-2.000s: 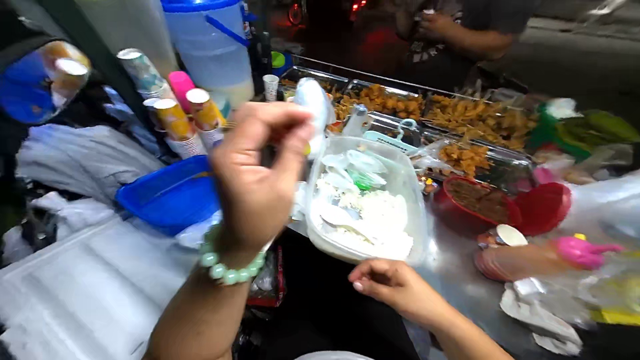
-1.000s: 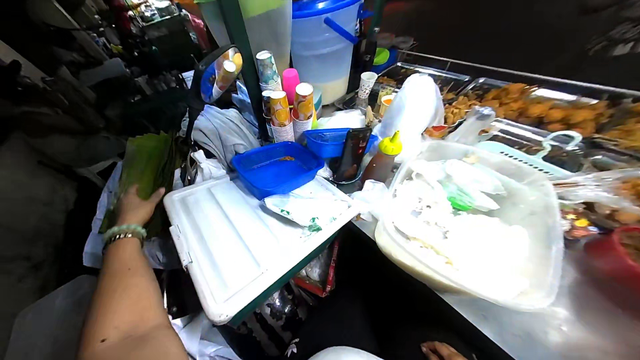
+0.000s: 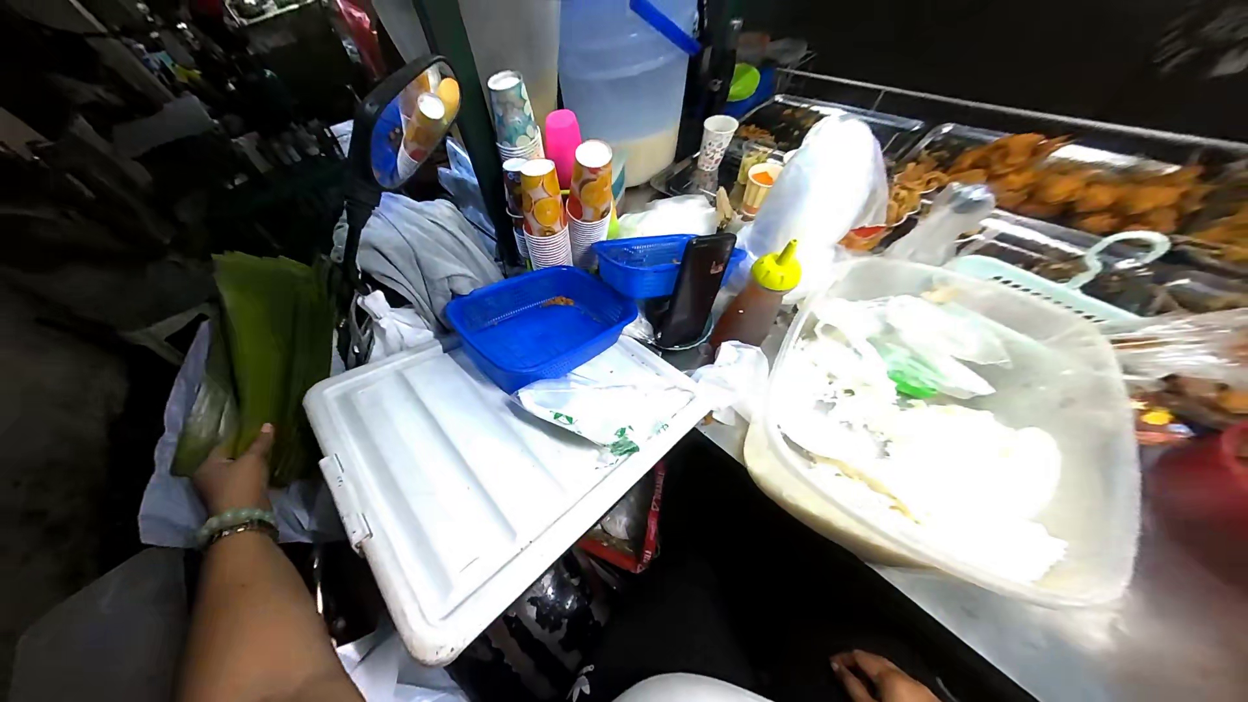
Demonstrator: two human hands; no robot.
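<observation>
Low at the left, my left hand (image 3: 234,473) grips the lower end of a stack of folded green leaves (image 3: 273,361), which stands in a pale bag (image 3: 175,487); the fingertips are partly hidden. A beaded bracelet (image 3: 237,525) circles that wrist. My right hand (image 3: 882,678) is only partly in view at the bottom edge, near the metal counter, and whether it holds anything is not visible. Right of centre, a clear plastic tub (image 3: 1092,458) holds white food and thin plastic bags, one of them with green on it.
A white plastic lid (image 3: 439,487) lies between the leaves and the tub, with a blue basket (image 3: 541,327) at its back edge. Behind are a phone (image 3: 694,288), a yellow-capped sauce bottle (image 3: 756,302), stacked paper cups (image 3: 544,210) and a mirror (image 3: 405,122). Trays of fried food (image 3: 1072,185) line the back right.
My left hand has gone from above the counter beside the tub to the leaves at the left, and holds them. My right hand has dropped from the tub's front edge. The view has swung left.
</observation>
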